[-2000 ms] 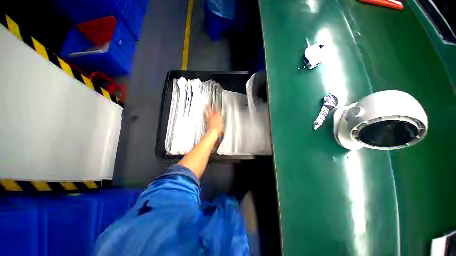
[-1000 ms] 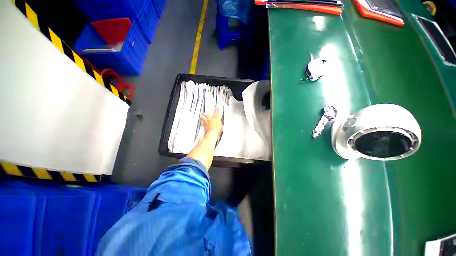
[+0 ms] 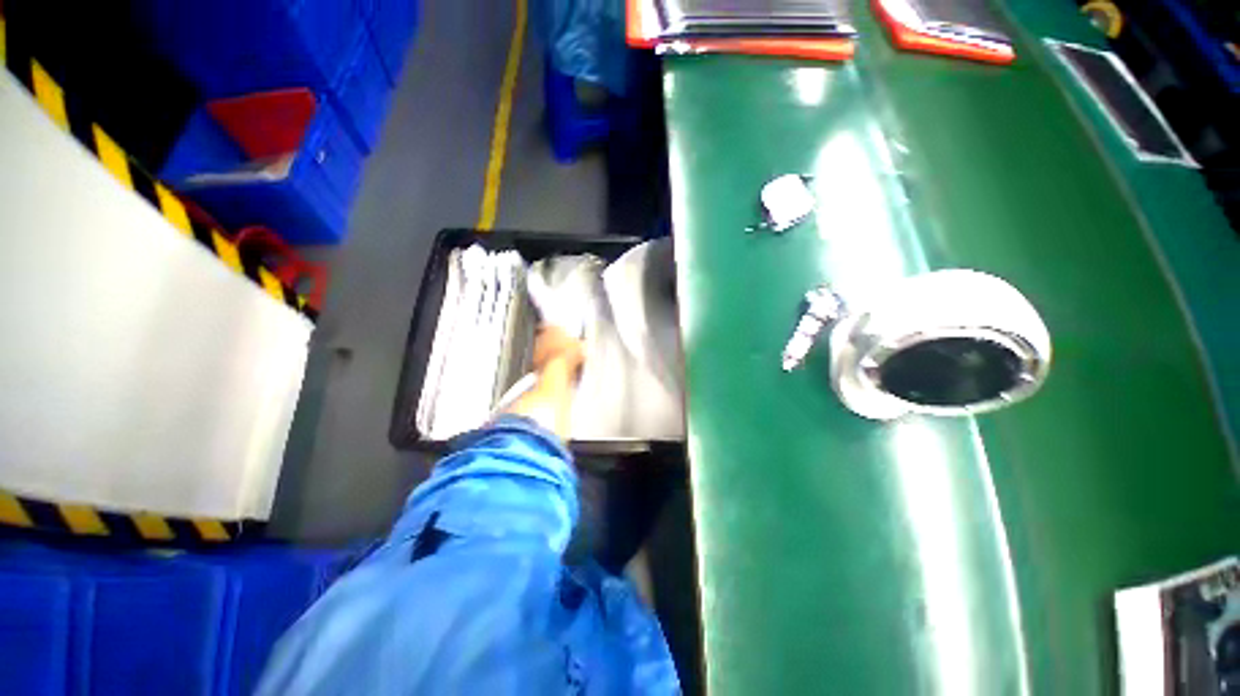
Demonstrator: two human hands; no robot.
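Note:
A black bin (image 3: 414,356) stands on the floor against the bench's left edge. White packed layers (image 3: 462,340) stand upright in its left part. Loose, curved white sheets or sleeves (image 3: 642,320) fill its right part. My left hand (image 3: 558,356), bare and in a blue sleeve, reaches down into the bin between the two. Its fingers are blurred and partly hidden among white layers, so I cannot tell whether they grip one. My right hand is out of view.
The long green bench (image 3: 775,544) carries a round white device (image 3: 952,347), a metal-banded item (image 3: 812,326) and a small white item (image 3: 787,201). Units on red pads (image 3: 748,21) lie at its far end. An open unit (image 3: 1203,632) shows lower right. A white striped-edge panel (image 3: 136,313) and blue crates (image 3: 150,619) are left.
The view has shifted. My left hand has moved right from the upright layers, now beside the loose sheets. The upright stack looks narrower, and a white sheet bulges up behind my hand.

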